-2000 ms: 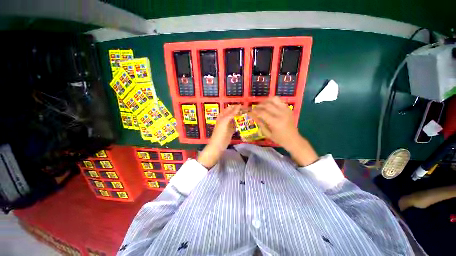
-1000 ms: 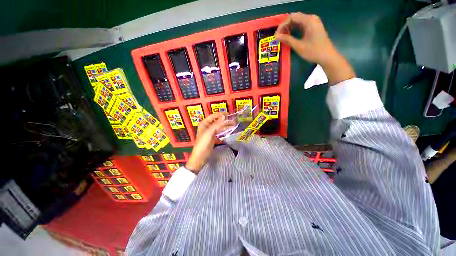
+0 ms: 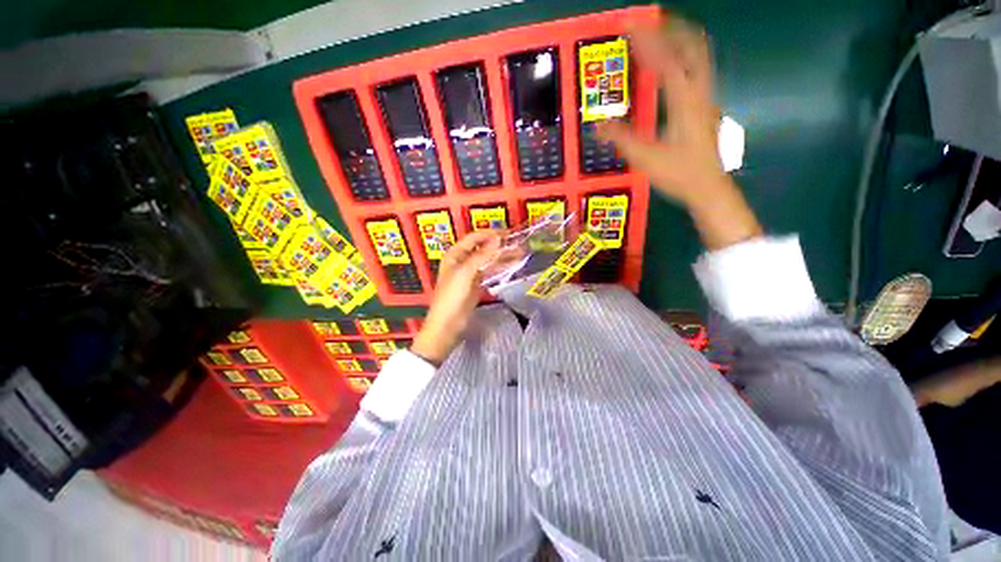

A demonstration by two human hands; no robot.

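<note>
A red phone tray (image 3: 488,205) holds two rows of keypad phones. The upper-right phone (image 3: 603,152) has a yellow label (image 3: 605,79) over its screen; the rest of the upper row shows dark screens. The lower-row phones bear yellow labels. My left hand (image 3: 470,267) pinches a clear release liner (image 3: 510,261) with a strip of yellow labels (image 3: 565,267) at its right end, over the tray's near edge. My right hand (image 3: 677,121) is blurred, fingers apart, over the tray's right edge beside the labelled upper phone, with nothing seen in it.
A loose pile of yellow label sheets (image 3: 280,214) lies left of the tray. Finished red trays (image 3: 263,379) stand at lower left. A black open computer case (image 3: 99,253) is at far left. A white scrap (image 3: 730,144), a cable and a white box (image 3: 966,93) are at right.
My right hand has moved off the upper-right phone's label, its fingers spreading. That label now lies flat over the screen. My left hand still holds the liner with the label strip.
</note>
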